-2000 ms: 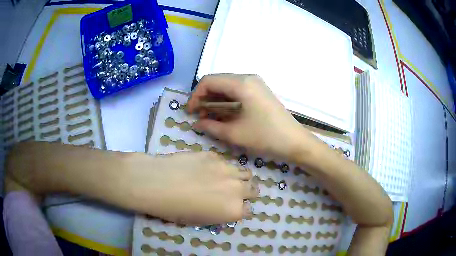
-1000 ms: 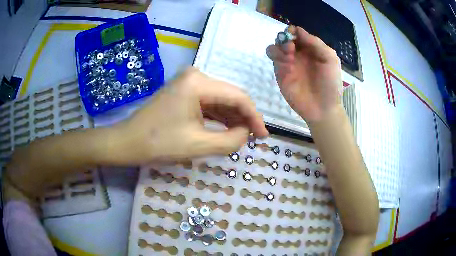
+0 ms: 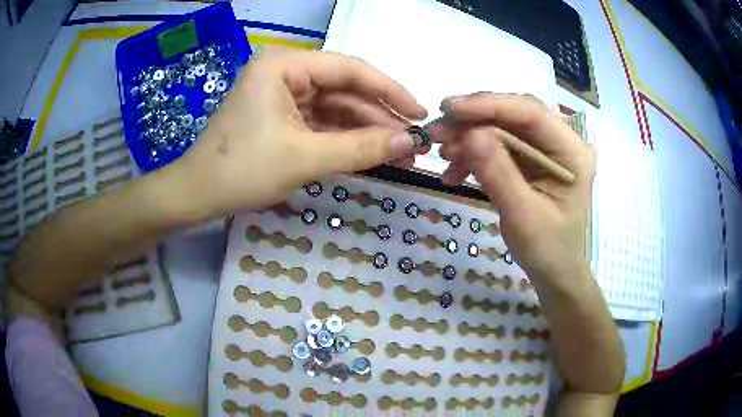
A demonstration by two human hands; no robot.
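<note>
My left hand [image 3: 301,134] holds a dark ring part [image 3: 419,136] between thumb and fingers, above the back edge of the slotted board [image 3: 374,326]. My right hand [image 3: 521,155] is next to it, fingertips close to the ring, with the tan stick tool [image 3: 539,158] held across the palm. Whether the right fingertips touch the ring or hold a small part is unclear. Dark round parts [image 3: 451,245] sit in several slots of the board's back rows. A loose pile of silver metal washers [image 3: 324,337] lies on the board.
The blue parts bin [image 3: 128,81] with metal washers stands at the back left. A white cover or tray [image 3: 456,61] lies behind my hands, a black tray [image 3: 561,41] beyond it. Stacked blister trays [image 3: 630,212] are at right. A second slotted board [image 3: 167,301] lies at left, partly under my arm.
My hands have come together above the board's back edge. The stick is visible in my right hand again. The white tray's pocketed surface now shows plain white. More dark parts are uncovered at the back rows.
</note>
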